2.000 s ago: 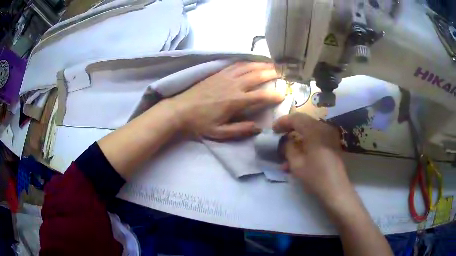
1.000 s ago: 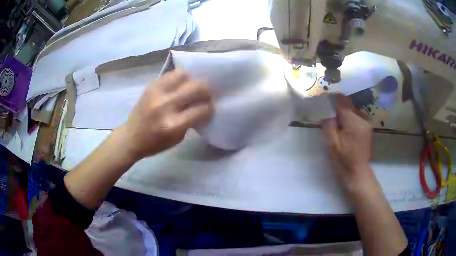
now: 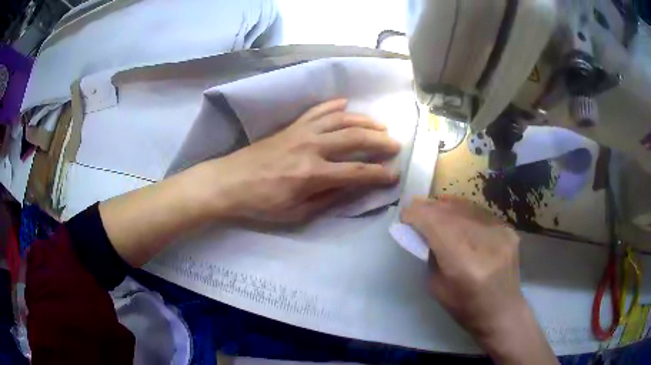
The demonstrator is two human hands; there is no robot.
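Note:
A pale grey-white cloth panel (image 3: 285,93) with a tan band along its far edge lies on the table, its near part folded over, its right end by the needle area. My left hand (image 3: 314,164) lies flat on the folded panel, fingers spread, pressing it. My right hand (image 3: 467,260) pinches the near end of a narrow white strip (image 3: 421,167) that runs along the panel's right edge up to the presser foot. The sewing machine head (image 3: 485,57) stands over the strip's far end. The needle itself cannot be made out.
A stack of pale panels (image 3: 157,36) lies at the upper left. Scissors with red (image 3: 607,296) and yellow handles lie at the right, near a yellow label (image 3: 634,332). A purple box (image 3: 14,78) is at the far left. Pale cloth (image 3: 146,328) hangs below the table edge.
My left hand has moved right and now lies flat on the panel, which was lifted and blurred a second ago. My right hand has moved left and nearer, with the strip now along the panel's edge.

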